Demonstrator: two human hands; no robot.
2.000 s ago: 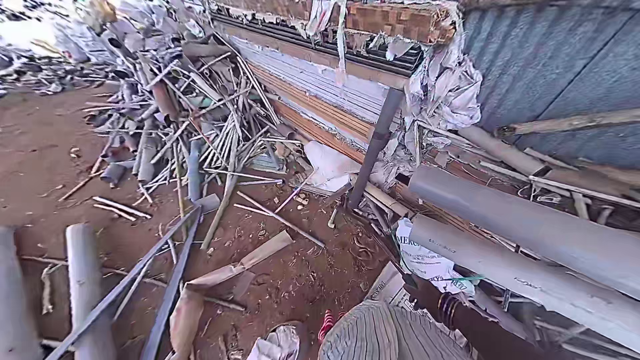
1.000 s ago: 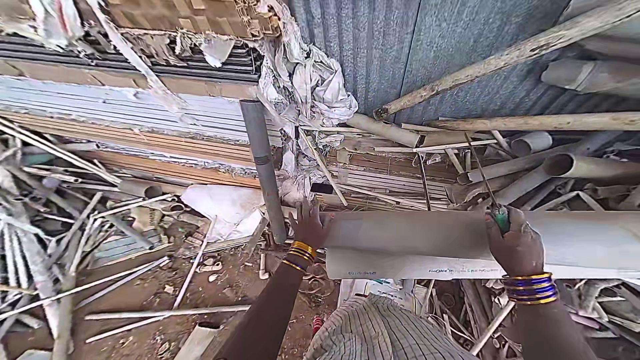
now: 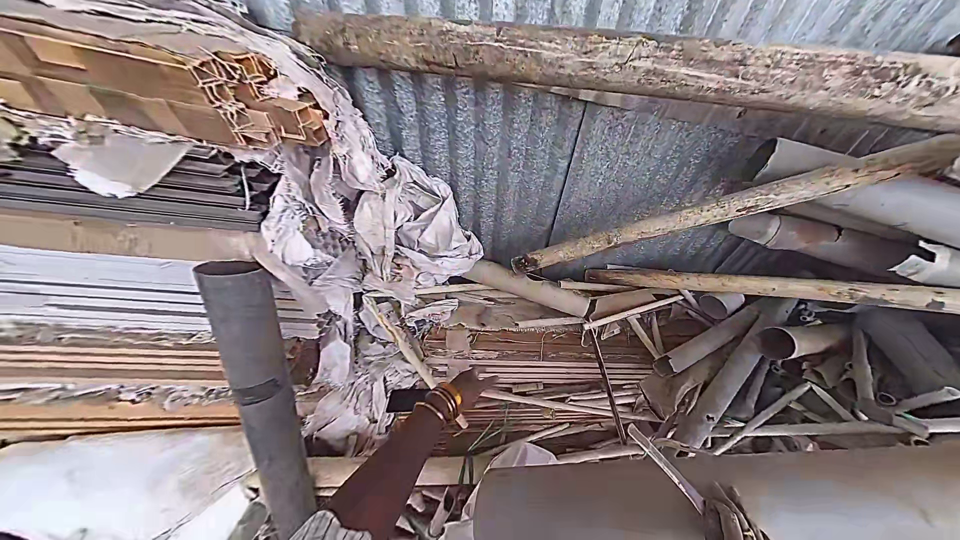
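My left hand (image 3: 471,386), with bangles at the wrist, reaches out over thin sticks beside a stack of brown-edged sheets (image 3: 547,345). A dark flat object (image 3: 405,400) lies just left of its wrist. Whether its fingers grip a stick is not clear. My right hand (image 3: 731,516) is partly cut off at the bottom edge, closed on a tool with a long flat blade (image 3: 667,469). The blade points up and left over a large grey pipe (image 3: 585,495) that lies across the bottom right. A dark upright pipe (image 3: 259,397) stands left of my left arm.
Torn white sacking (image 3: 420,217) hangs beside stacked sheets (image 3: 112,277) at the left. A thick wooden pole (image 3: 637,67) crosses the corrugated metal wall (image 3: 487,150). A slanting pole (image 3: 720,210) and a jumble of pipes (image 3: 802,341) fill the right side.
My left hand has moved off the large pipe and out over the sticks beyond it. My right hand still holds the tool. The view has shifted closer to the wall.
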